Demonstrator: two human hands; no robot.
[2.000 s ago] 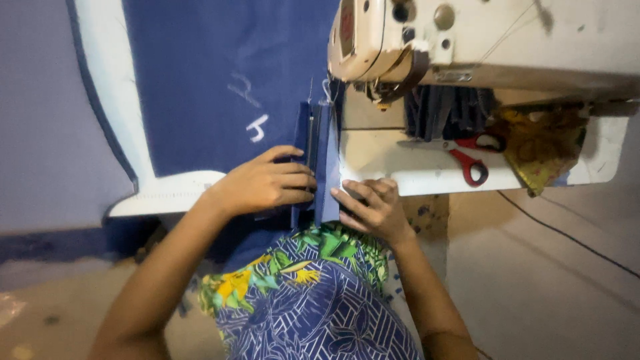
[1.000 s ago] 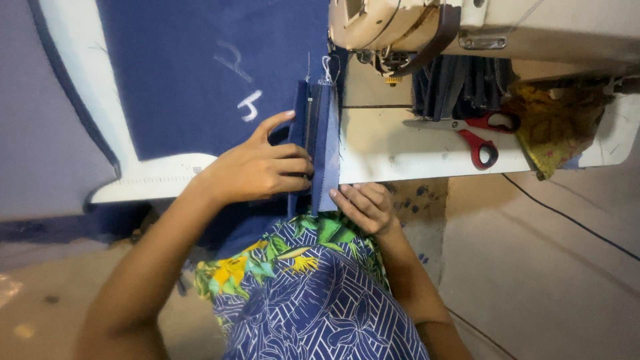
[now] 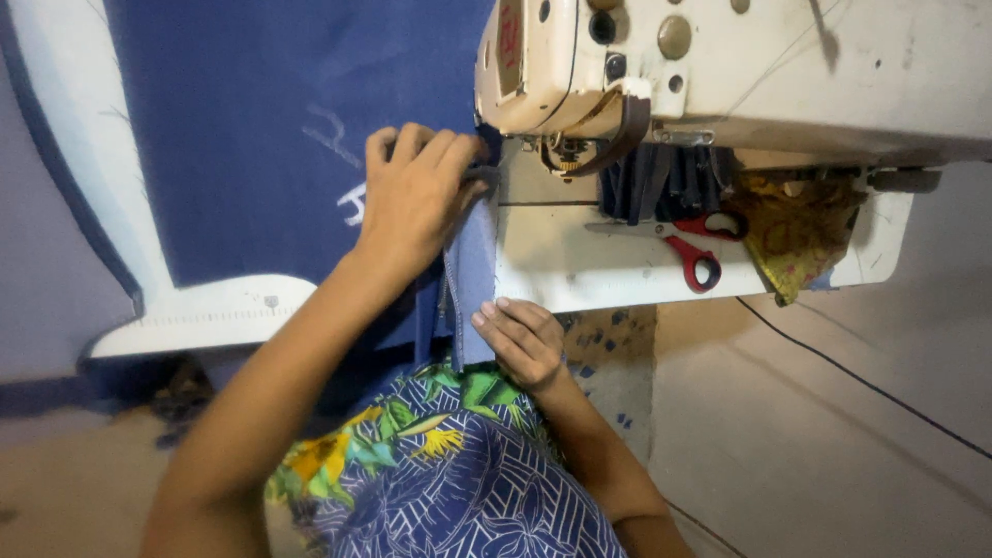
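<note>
A large piece of navy blue fabric point(image 3: 248, 155) with white chalk marks lies over the sewing table. Along its right side runs a lighter blue folded strip point(image 3: 474, 271) with a line of stitching. My left hand point(image 3: 422, 182) grips the upper end of this strip, with fingers bent over the fabric edge just left of the sewing machine's head point(image 3: 535, 70); the fingertips are partly hidden. The fingers of my right hand point(image 3: 523, 337) lie close together against the strip's lower right edge, at the table's front. Whether they pinch it is hard to tell.
Red-handled scissors point(image 3: 694, 252) lie on the white table point(image 3: 558, 271), beside dark fabric strips point(image 3: 659, 182) under the machine arm. A yellow patterned cloth point(image 3: 798, 232) hangs over the table's front edge. A dark cable point(image 3: 837, 360) runs down at the right.
My left hand has moved up along the strip toward the machine's head and now covers its upper end. My right hand remains near the lower end.
</note>
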